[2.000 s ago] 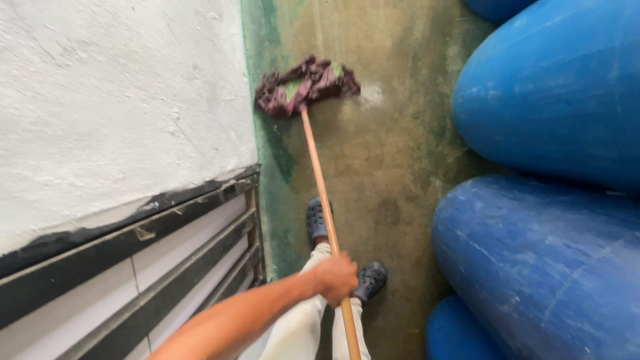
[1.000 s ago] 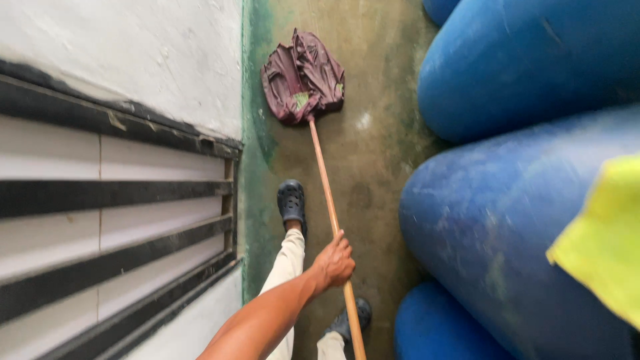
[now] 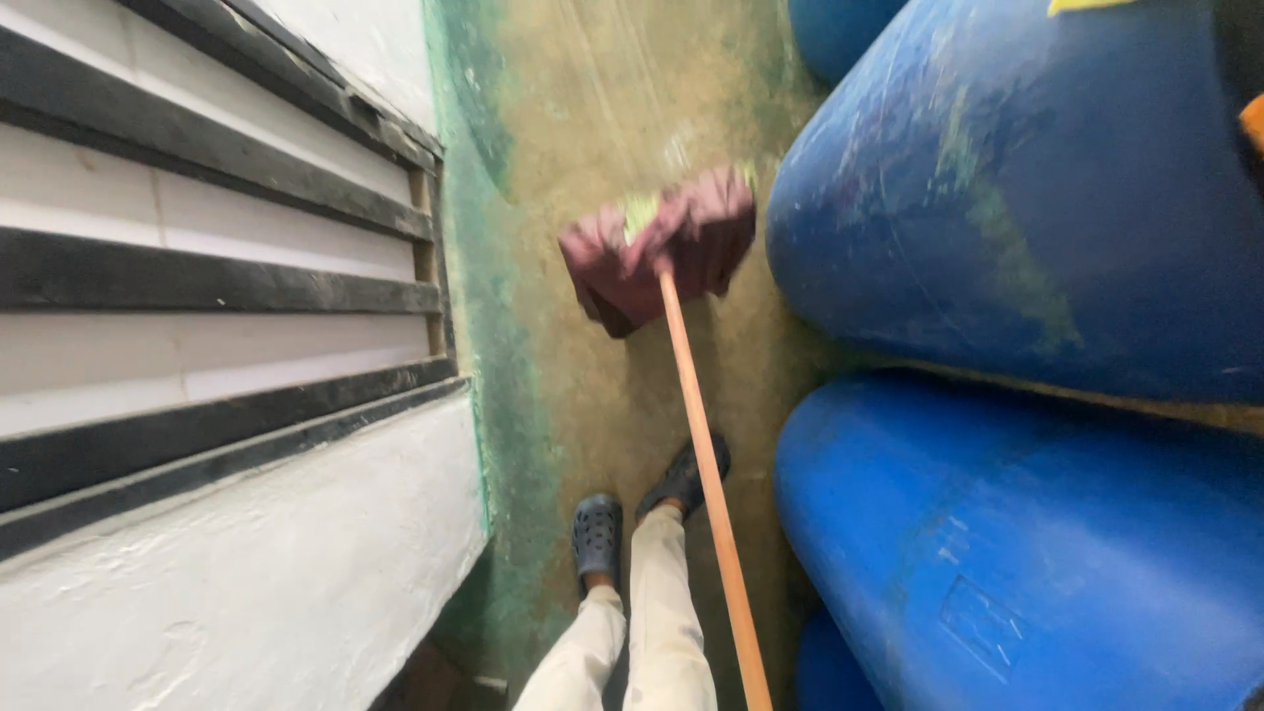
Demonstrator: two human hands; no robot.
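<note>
A wooden pole (image 3: 709,464) runs from the bottom edge of the head view up to a maroon cloth (image 3: 681,247), which is draped over its far end. Green patches show on the cloth, and it is slightly blurred. The cloth is at the floor (image 3: 573,128), between the wall and the blue barrels. Neither of my hands is in the frame; the near end of the pole is cut off by the bottom edge, so what holds it is hidden. My feet in dark clogs (image 3: 597,538) are left of and beneath the pole.
Large blue plastic barrels (image 3: 1007,533) line the right side. A white wall (image 3: 247,553) with a black slatted frame (image 3: 217,276) stands on the left, its base edged by green-painted floor. A bit of yellow material (image 3: 1086,4) shows at the top right, and something orange at the right edge.
The cloth on the pole has come nearer to my feet. My hand, seen on the pole in both earlier frames, has gone out of view. My feet have shifted, and the view has moved along the wall.
</note>
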